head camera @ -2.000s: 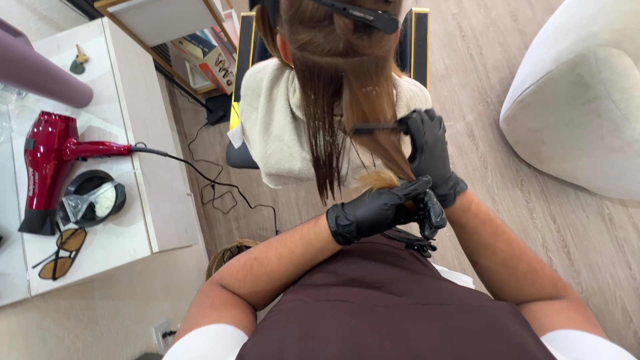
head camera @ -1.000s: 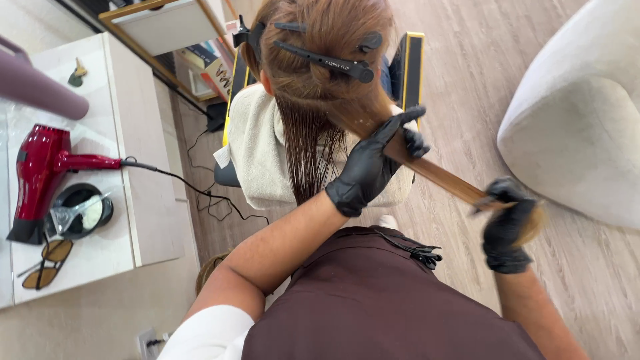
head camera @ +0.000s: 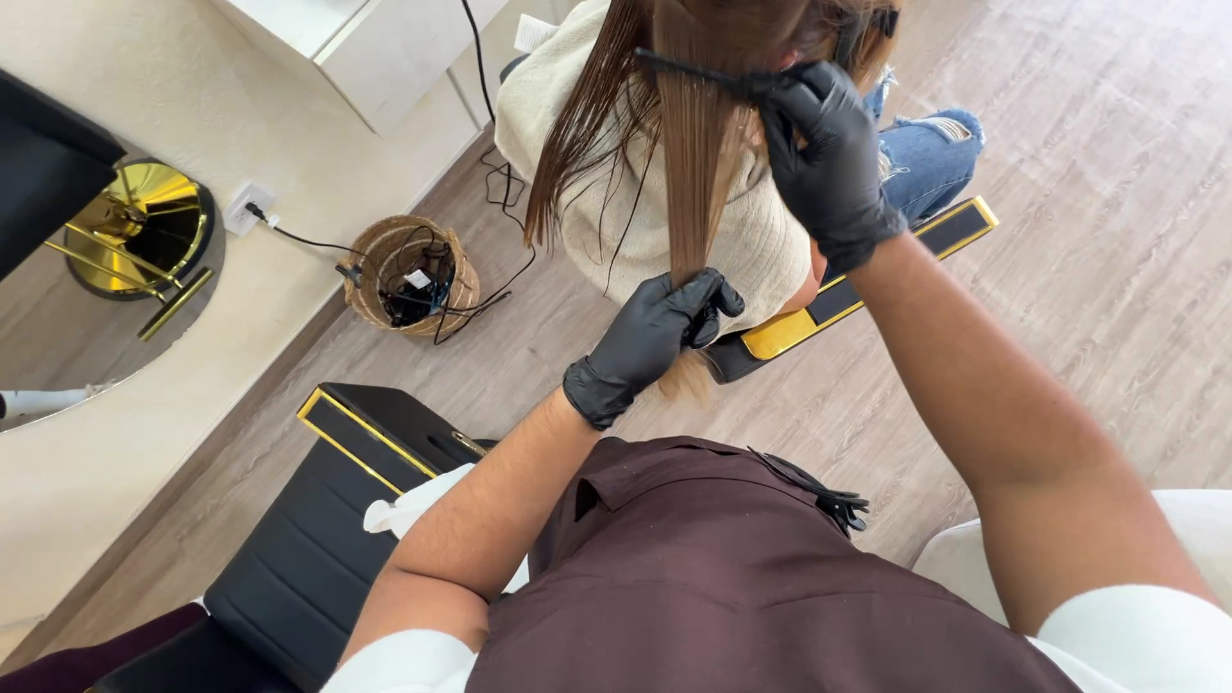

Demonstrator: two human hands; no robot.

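Note:
A seated person's long brown hair section (head camera: pixel 688 173) hangs down over a cream towel or cloth (head camera: pixel 587 202) on the shoulders. In a black glove, my left hand (head camera: pixel 650 332) is closed around the lower part of this section, its lighter ends sticking out below. My right hand (head camera: pixel 823 154), also gloved, grips a black comb (head camera: pixel 683 69) that lies across the section near the head. Darker, wet-looking strands (head camera: pixel 592 115) hang to the left. A black clip (head camera: pixel 852 34) sits in the hair at the upper right.
A wicker basket (head camera: pixel 361 303) with cords and small items stands on the floor at left, a cable running to a wall socket (head camera: pixel 248 207). Black-and-gold armrests (head camera: pixel 948 236) flank the seated person. Another black chair (head camera: pixel 298 558) is at lower left. Black clips (head camera: pixel 837 500) hang on my apron.
The view has shifted a lot, bringing the basket and second chair into sight. My left hand has gone from near the head to the lower hair; my right is now near the head with the comb.

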